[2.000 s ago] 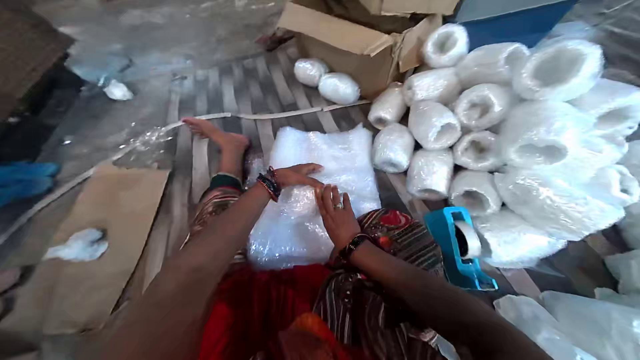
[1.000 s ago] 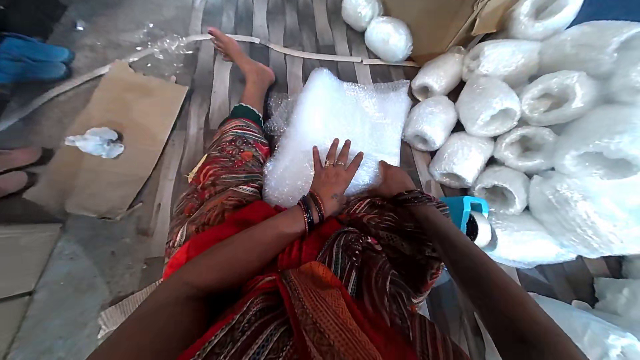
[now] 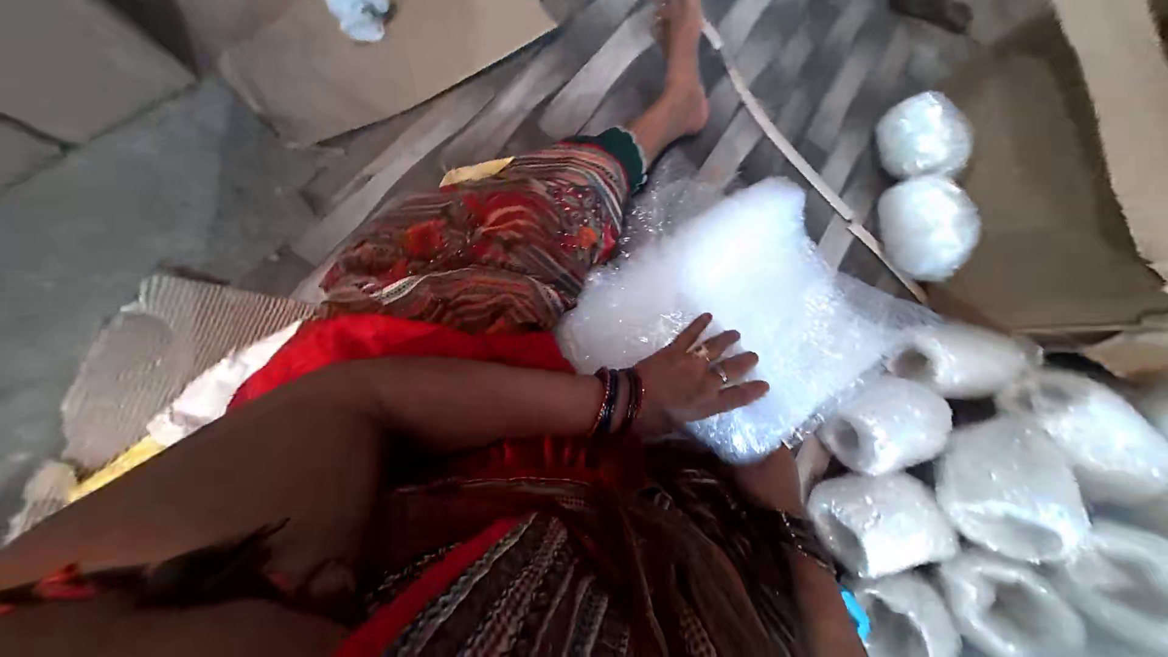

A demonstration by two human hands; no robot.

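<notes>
A stack of clear bubble wrap [image 3: 730, 283] lies over my lap and the striped mat. My left hand [image 3: 698, 376] rests flat on its near edge, fingers spread, with rings and bangles showing. My right hand [image 3: 771, 474] is at the near right corner of the stack, its fingers hidden under or behind the wrap, so its hold cannot be made out. Loose film spreads from the stack's far and right sides. To the right are several wrapped white rolls [image 3: 894, 424] with open centres.
Two wrapped rolls [image 3: 929, 226] sit beside a cardboard box [image 3: 1031, 182]. A strap [image 3: 785, 146] crosses the striped mat. Flat cardboard [image 3: 383, 73] lies at the far left, corrugated card [image 3: 173, 365] near my left side. A bit of the blue tape dispenser [image 3: 855, 613] shows at the bottom.
Both hands were together on top of the wrap at first; then my right hand moved to its near right edge, while my left spread flat. The view has turned strongly.
</notes>
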